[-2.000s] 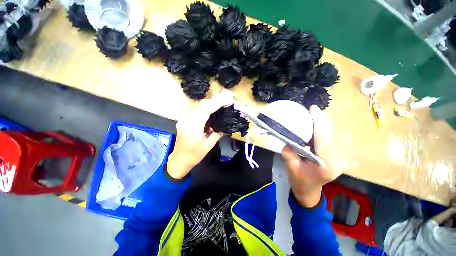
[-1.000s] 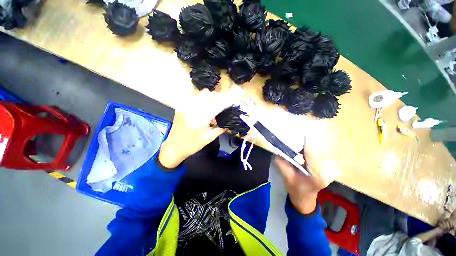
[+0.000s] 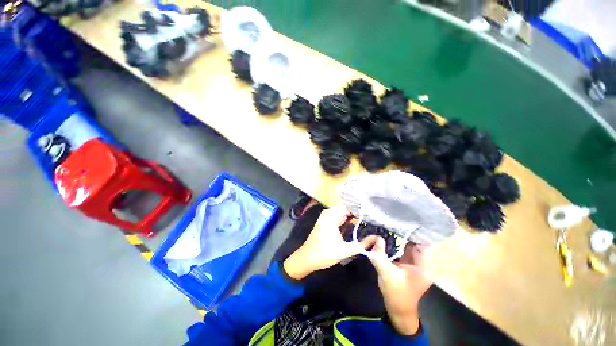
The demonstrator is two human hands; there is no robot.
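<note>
A white hat [image 3: 419, 208] with a wide round brim is tilted over the bench edge, its underside and grey hollow partly facing me. A black spiky hair piece [image 3: 379, 235] sits against its lower side, between my hands and partly hidden by them. A thin white cord [image 3: 359, 228] hangs in a loop from the hat and passes across the hair piece. My left hand [image 3: 325, 244] holds the hair piece from the left. My right hand [image 3: 403, 278] has its thumb and fingers closed at the cord, over the hair piece. The exact fingertip contact is blurred.
Black hair pieces [image 3: 378, 155] are heaped beyond the hat. White hats [image 3: 244, 30] and bagged black clumps [image 3: 162, 47] lie farther left. White bottles [image 3: 567, 216] and a yellow tool [image 3: 565, 260] are at right. A blue bin [image 3: 215, 287] and red stool [image 3: 91, 177] stand below left.
The view has swung left. The hat has turned from nearly edge-on to show its underside, with the hair piece against it. My right hand has moved from the brim to the cord near my left hand.
</note>
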